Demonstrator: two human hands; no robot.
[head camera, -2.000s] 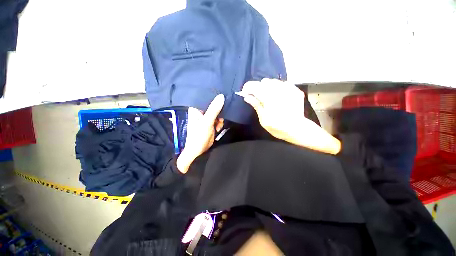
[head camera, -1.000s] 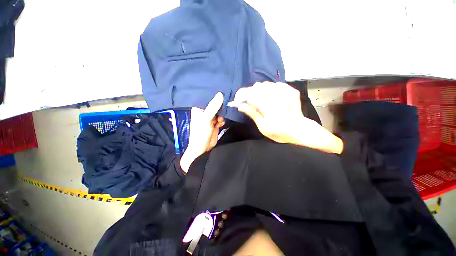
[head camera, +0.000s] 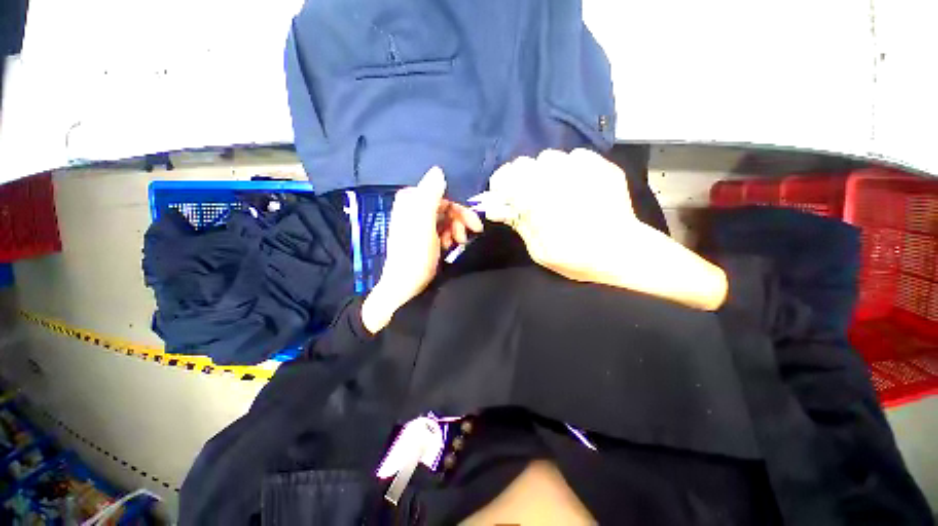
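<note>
Navy trousers (head camera: 411, 113) lie on the white table and hang over its front edge, with a welt pocket (head camera: 404, 69) facing up. My left hand (head camera: 417, 241) is at the lower edge of the cloth, thumb up and fingers curled, closed on the trousers' edge. My right hand (head camera: 566, 211) is a fist just to the right, closed on thread snips (head camera: 478, 199), whose short silver point faces my left fingers. A small white strip, perhaps a label (head camera: 456, 253), shows below my left fingers.
The white table (head camera: 741, 72) spans the top. A blue basket (head camera: 170, 188) with dark garments (head camera: 242, 277) stands lower left. Red baskets (head camera: 890, 247) stand at the right, another (head camera: 29, 218) at the far left. Dark cloth (head camera: 787, 257) is beside the right ones. Yellow-black tape (head camera: 134, 350) crosses the floor.
The trousers' lower edge sits a little higher in view and the cloth near the fingers has shifted. The snips' point now shows between my hands. The view has tilted slightly.
</note>
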